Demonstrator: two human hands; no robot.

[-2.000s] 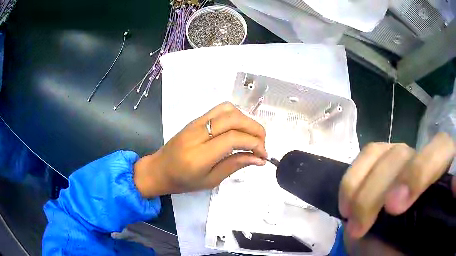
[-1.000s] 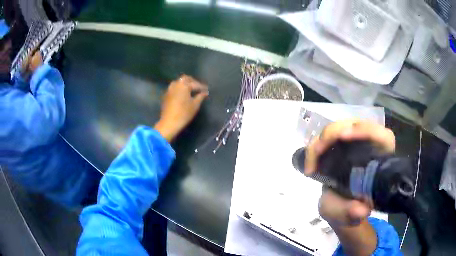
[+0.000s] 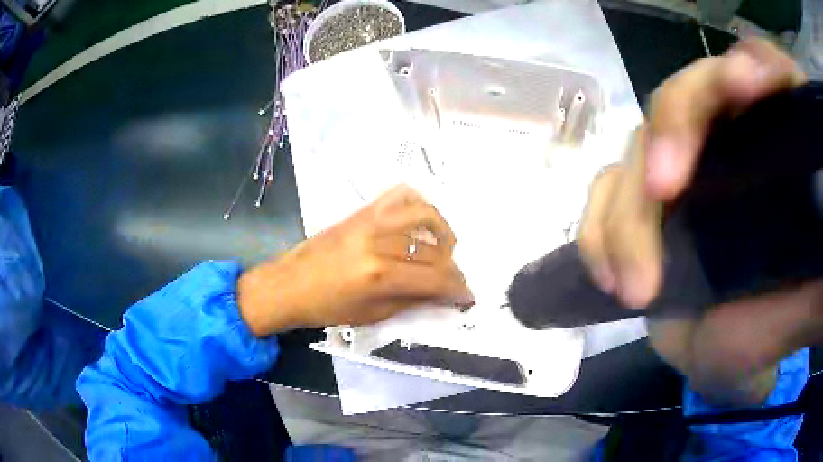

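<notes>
The white housing shell (image 3: 541,347) lies open on a white foam sheet (image 3: 311,135). My left hand (image 3: 361,266) is inside the shell, its fingertips pinched on a small wire end at the near part; the hand hides most of the piece. My right hand (image 3: 632,207) grips the black electric screwdriver (image 3: 568,284) at the right, partly blurred. Its tip points left, close to my left fingertips; contact is unclear. A dark strip (image 3: 451,361) lies along the shell's near edge.
A round dish (image 3: 354,32) of small metal screws stands beyond the sheet, beside a bundle of purple wire leads (image 3: 271,149). Another person's blue sleeve (image 3: 18,271) is at the left edge. The screwdriver's dark cord (image 3: 650,415) runs at the lower right.
My left hand has moved from the bench at left back into the shell. The single wire first lying on the bench is gone from there. The shell and sheet are turned; the screwdriver points at my left fingertips.
</notes>
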